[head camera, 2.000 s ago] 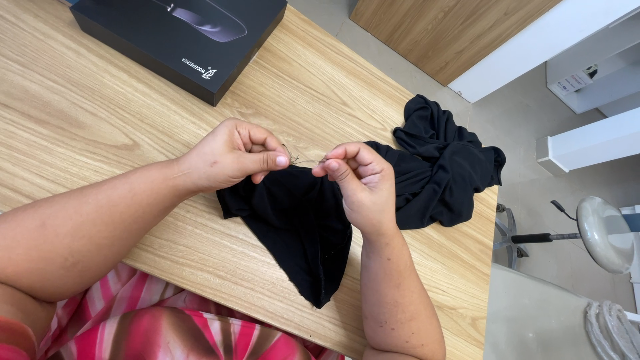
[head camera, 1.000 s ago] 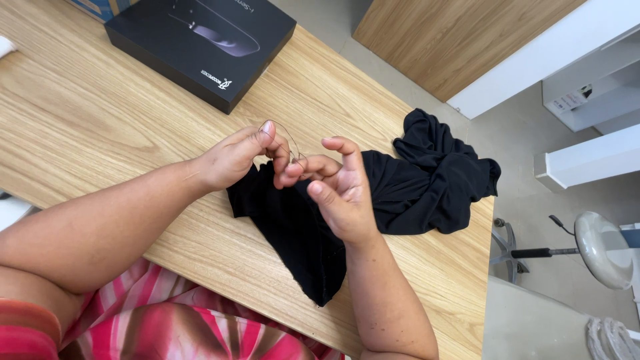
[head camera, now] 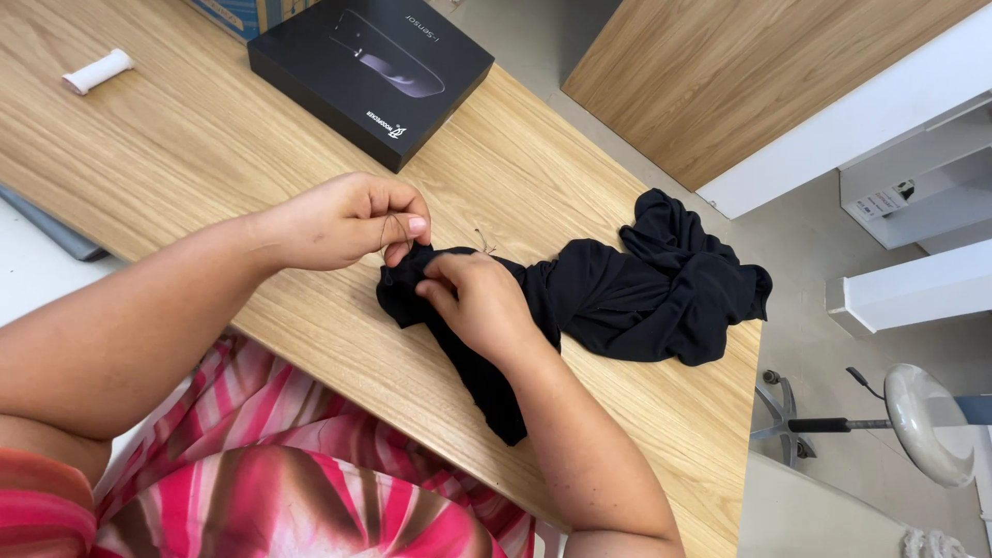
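Observation:
Black fabric (head camera: 659, 298) lies bunched on the wooden table, its near part gathered up between my hands. My left hand (head camera: 364, 221) pinches the raised edge of the cloth, with a loop of dark thread (head camera: 384, 232) hanging at its fingers. Whether a needle is there cannot be seen. Just right of it, my right hand (head camera: 480, 302) grips the same fabric between thumb and fingers. A few loose thread ends (head camera: 484, 244) lie on the table behind the cloth.
A black product box (head camera: 372, 70) stands at the back, beside a blue carton (head camera: 232, 15). At the back left lies a white spool (head camera: 98, 71). A stool (head camera: 926, 422) is on the floor to the right of the table (head camera: 325, 318).
Both hands, which were held together above the cloth with thread between them, are now down on the fabric. The cloth's near part has been lifted and gathered.

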